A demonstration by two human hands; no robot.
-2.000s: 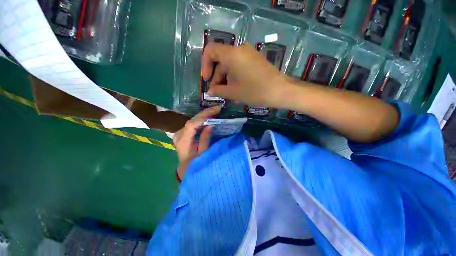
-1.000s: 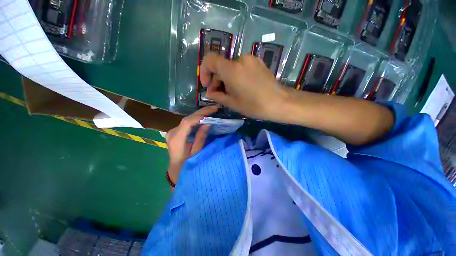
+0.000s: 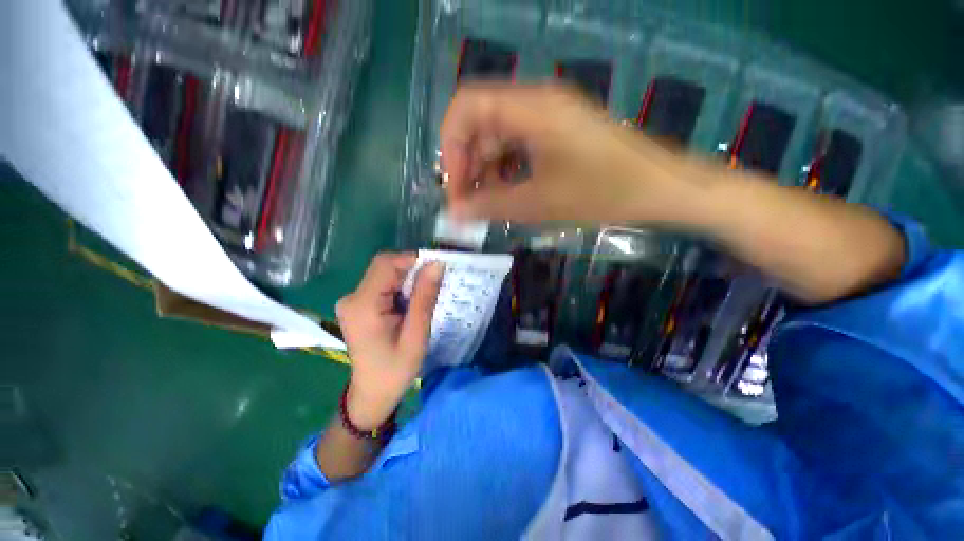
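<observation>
My left hand [image 3: 383, 322] pinches the label strip [image 3: 468, 301], a white sheet with rows of print, at its upper left edge. My right hand [image 3: 507, 159] is blurred and sits above the strip. It pinches a small white label [image 3: 462, 228] just over the strip's top edge; whether the label touches the strip I cannot tell. Beneath and beyond my hands is a clear blister tray [image 3: 420, 116] with two rows of black phone bodies [image 3: 671, 111] with red side edges. My right hand and forearm hide parts of several pockets.
Clear trays [image 3: 354, 63] with more phone bodies stand at the upper left. A long white label web [image 3: 116, 180] hangs down across the left side. The edge of a cardboard box [image 3: 201, 314] shows behind it, beside the yellow floor line [image 3: 111, 261].
The view has shifted, showing more of both trays. My right hand has left the phone in the first pocket and now holds a label by the strip. The strip is raised and faces the camera.
</observation>
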